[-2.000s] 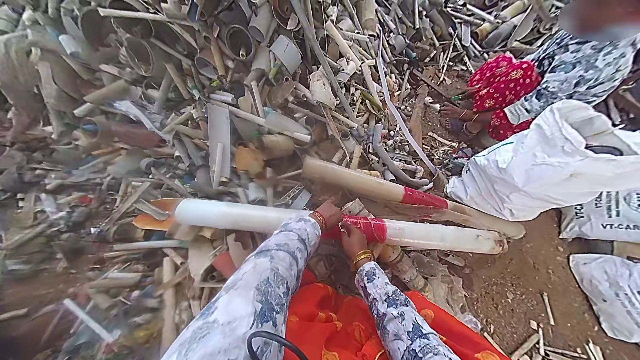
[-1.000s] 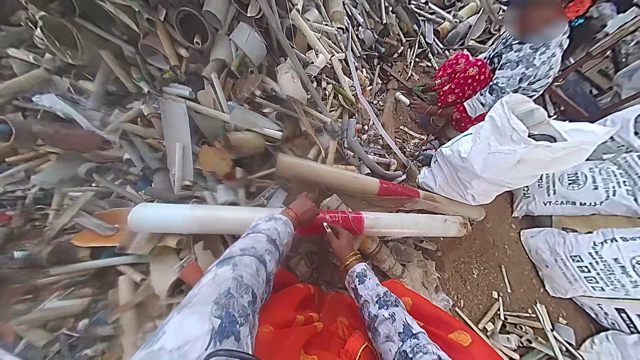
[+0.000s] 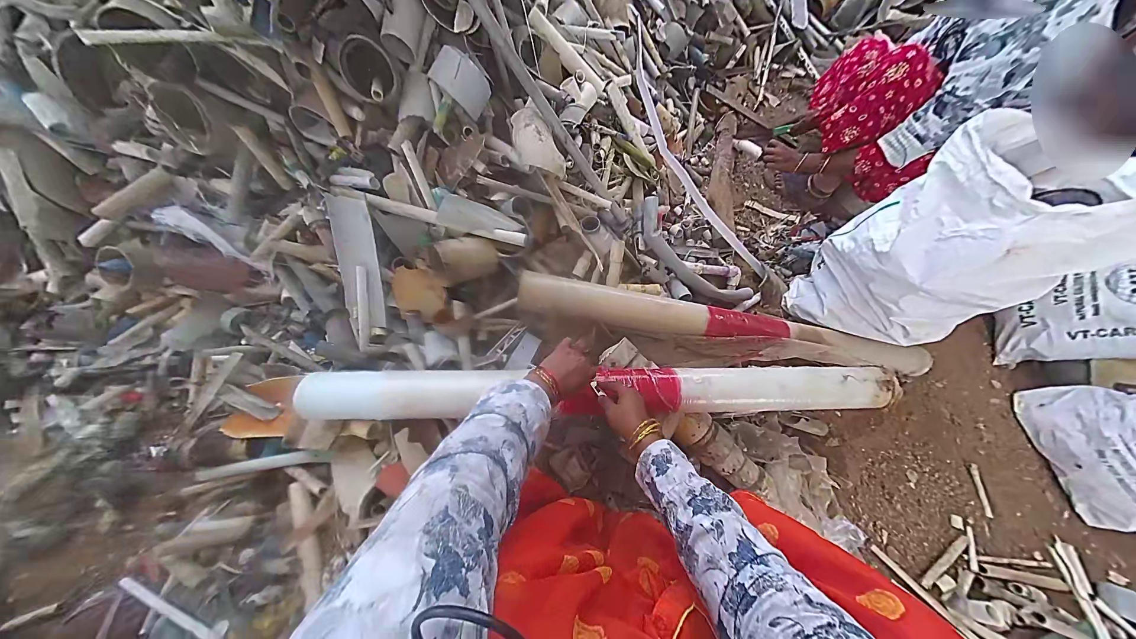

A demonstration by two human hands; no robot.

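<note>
A long white plastic pipe (image 3: 399,395) lies crosswise before me, with a red band (image 3: 657,390) around its middle. At the left end of this band is my left hand (image 3: 568,366), its fingers bent; whether it grips anything is unclear. My right hand (image 3: 626,408) touches the band's near side, and a small pale piece (image 3: 598,388) shows between its thumb and fingers. Just beyond lies a beige pipe (image 3: 621,306) with its own red band (image 3: 747,325) and clear film hanging from it.
Broken pipes and plastic scrap (image 3: 355,133) are heaped ahead and at left. A co-worker (image 3: 887,98) crouches at upper right behind an open white sack (image 3: 923,231). Printed sacks (image 3: 1083,444) lie at right on bare soil (image 3: 923,435), with pipe offcuts (image 3: 1021,577) near the lower right.
Both hands remain at the red band of the white pipe, which lies much as before. The view has shifted somewhat.
</note>
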